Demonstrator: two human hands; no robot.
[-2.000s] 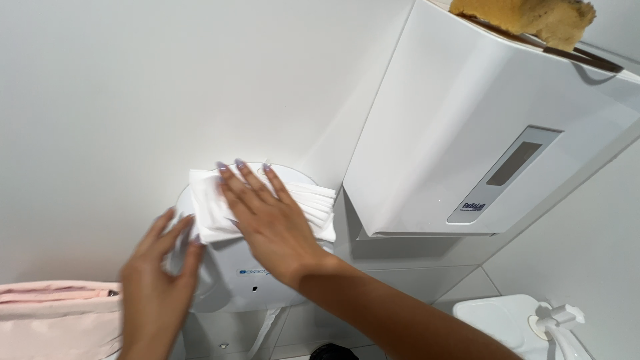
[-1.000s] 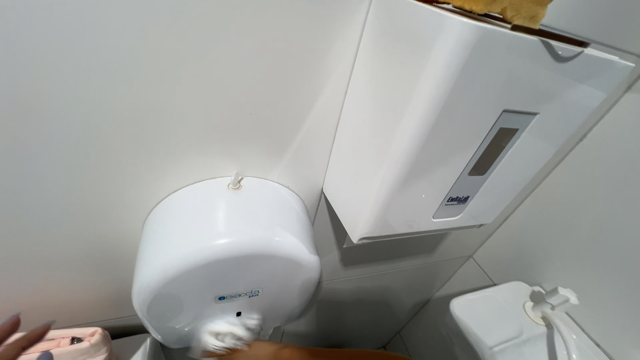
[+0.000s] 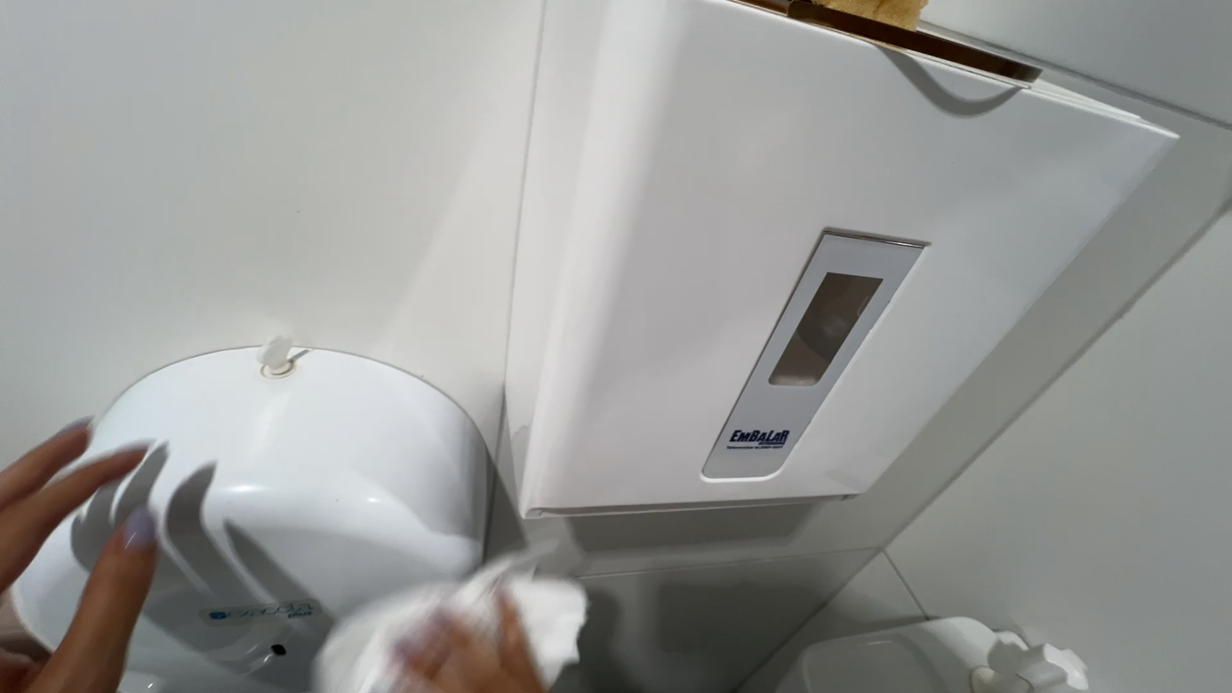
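My right hand (image 3: 472, 650), blurred at the bottom centre, holds a crumpled white paper towel or cloth (image 3: 553, 616). It is in front of the lower right side of a round white toilet-paper dispenser (image 3: 318, 452), which has a small white key (image 3: 277, 354) at its top. At the lower left, my left hand (image 3: 77, 549) is held with its fingers apart over the dispenser's left side and casts shadows on it; nothing is seen in it. Whether its fingers touch the cover cannot be told.
A large white wall dispenser (image 3: 654, 289) with a narrow window hangs to the right, with a yellowish sponge or cloth (image 3: 876, 10) on its top. White plastic fixture (image 3: 885, 654) with a lobed knob (image 3: 1039, 664) stands at the lower right. Pale wall panels (image 3: 241, 144) lie behind.
Two seconds ago both hands were at the round dispenser's top, the right pressing the folded white material there. Now that top is uncovered and the material is crumpled in my right hand. My left hand has come back over the dispenser.
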